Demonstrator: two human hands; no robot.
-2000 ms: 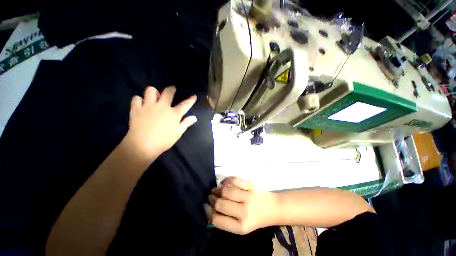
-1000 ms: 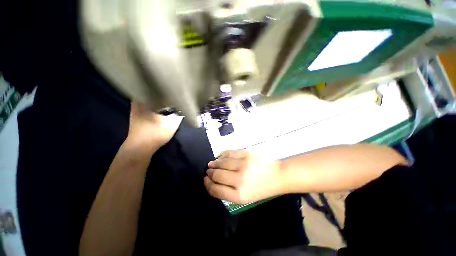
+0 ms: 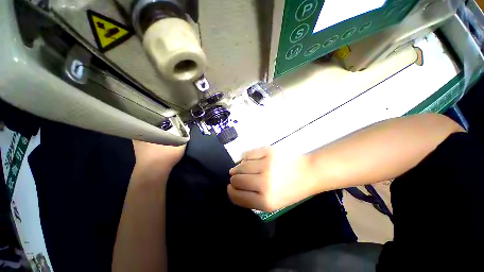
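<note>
The black fabric panel (image 3: pixel 204 202) lies over the table and reaches up to the presser foot area (image 3: pixel 212 119) under the machine head. The black ridged knob (image 3: pixel 227 135) sits just right of the fabric's edge. My right hand (image 3: pixel 260 179), fingers curled, grips the fabric's right edge near the front of the table. My left hand (image 3: pixel 159 154) lies on the fabric left of the foot; its fingers are hidden behind the cream guard bar (image 3: pixel 95 117), so its grip cannot be told. The needle is not clearly seen.
The machine head (image 3: pixel 233 42) fills the top, with a cream tension knob (image 3: pixel 175 50) and yellow warning triangle (image 3: pixel 109 32). The green control panel (image 3: pixel 302 32) is at upper right. The table-edge ruler (image 3: pixel 435 95) runs along the bed's front. A clear plastic tray stands at far right.
The view has moved much closer to the machine head. My left hand has moved from open on the fabric to behind the guard. My right hand stays at the fabric edge, slightly nearer the foot.
</note>
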